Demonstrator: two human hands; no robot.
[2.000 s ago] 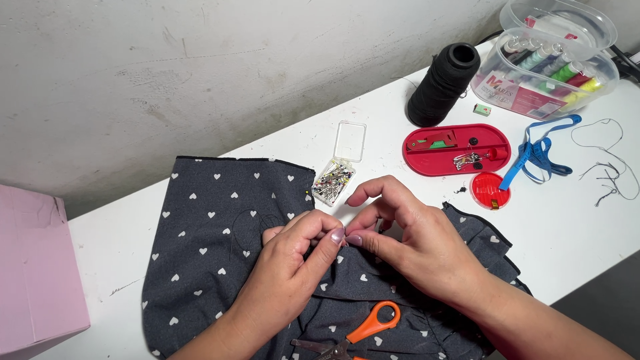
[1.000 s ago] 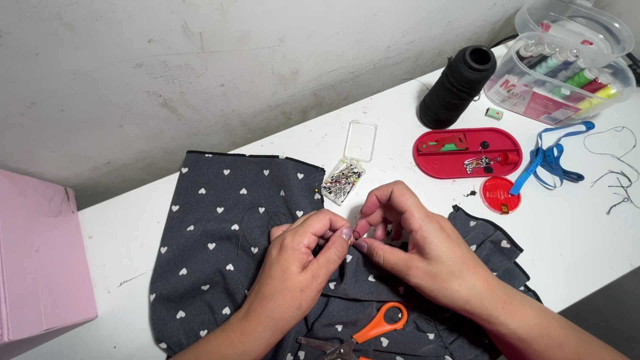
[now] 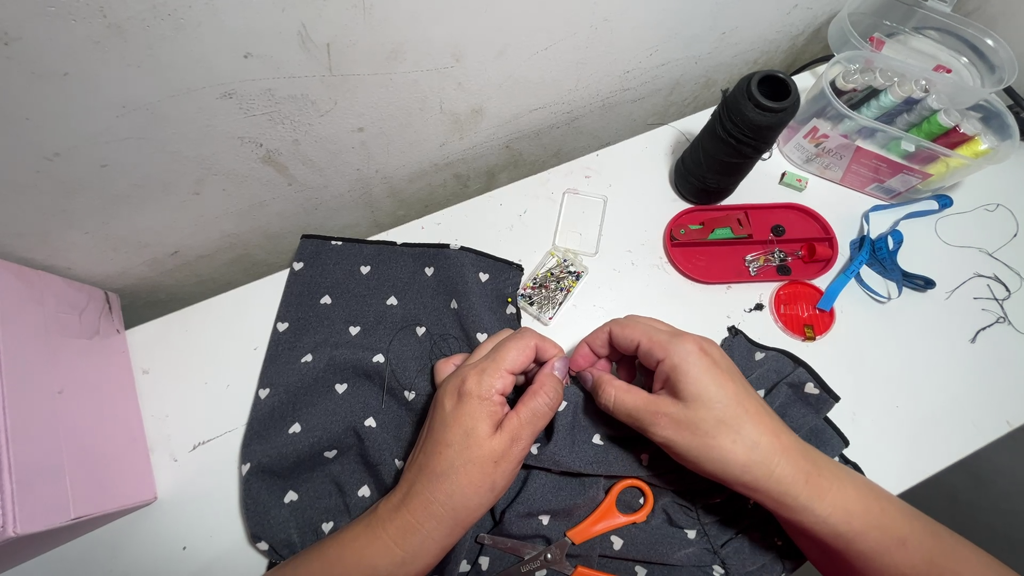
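Note:
Dark grey fabric with white hearts (image 3: 344, 416) lies spread under both hands, its upper edge bound in black. My left hand (image 3: 496, 400) and my right hand (image 3: 672, 384) meet at their thumbs and forefingers over the fabric. Whatever small thing is between the fingertips is too small to tell. A needle (image 3: 386, 374) with loops of dark thread rests on the fabric left of my left hand. Orange-handled scissors (image 3: 608, 512) lie on the fabric below the hands, blades partly apart. A clear box of ball-head pins (image 3: 552, 286) stands with its lid up just beyond the hands.
Behind at right are a black thread cone (image 3: 732, 140), a clear box of thread spools (image 3: 888, 152) and a red sewing tray (image 3: 688, 264). Nearby lie a round red case (image 3: 800, 308), a blue tape measure (image 3: 888, 256) and loose thread (image 3: 988, 276). A pink box (image 3: 72, 416) stands at left.
Both hands stay close together over the fabric, with small shifts of the fingers; the fingertips now look slightly farther apart than one second ago. The view has shifted slightly.

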